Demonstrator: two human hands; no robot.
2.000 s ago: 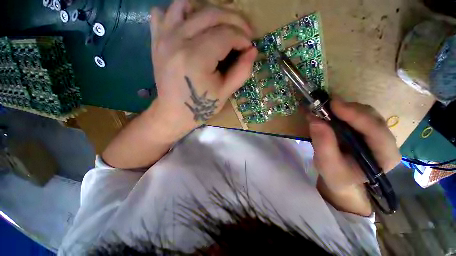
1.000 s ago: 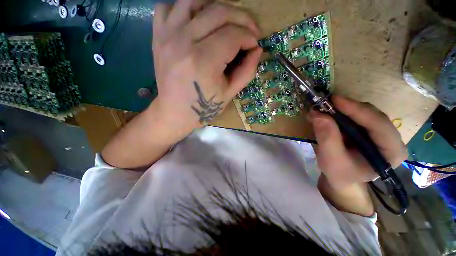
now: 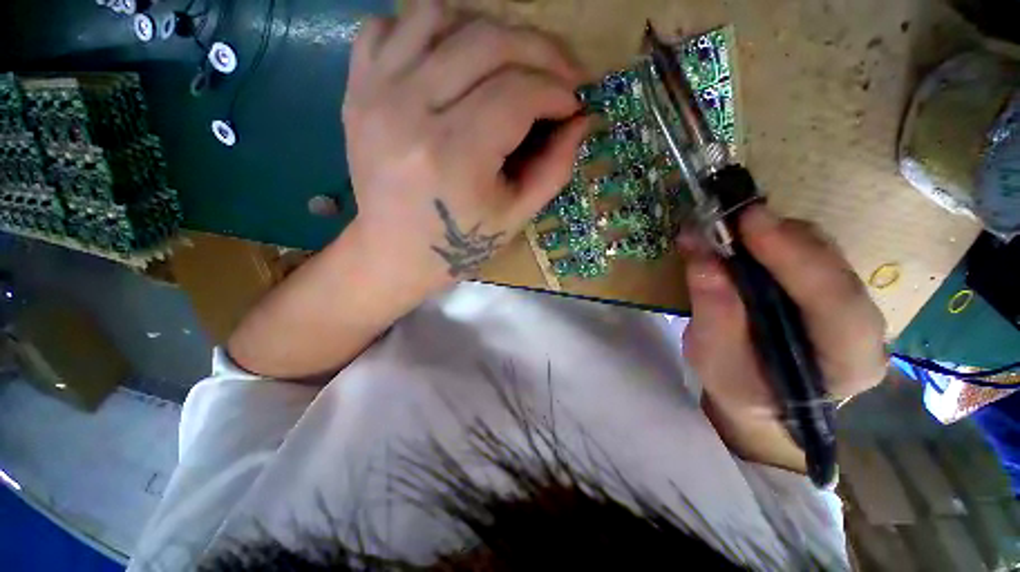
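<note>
The green PCB panel (image 3: 615,212) lies at a slant on the tan work board. My right hand (image 3: 783,313) is shut on the black handle of the soldering iron (image 3: 777,335). The iron's metal barrel is over the upper part of the panel, blurred, and its tip points away from me near the panel's top edge. My left hand (image 3: 447,145) is at the panel's upper left corner with thumb and forefinger pinched together. What is between the fingertips is too small to tell; a dark bit shows there. The left hand hides part of the panel's left side.
Stacked PCB panels (image 3: 90,162) stand at the left bench edge. White discs on dark wires (image 3: 223,58) lie on the green mat (image 3: 268,168). A round silvery tin or jar (image 3: 951,134) is at the right of the tan board (image 3: 828,145). Yellow rubber bands (image 3: 885,276) lie below it.
The iron has swung more upright, and its tip has moved up and right, away from my left fingertips. My left hand has stayed nearly still. The panel has shifted slightly right since the earliest frame.
</note>
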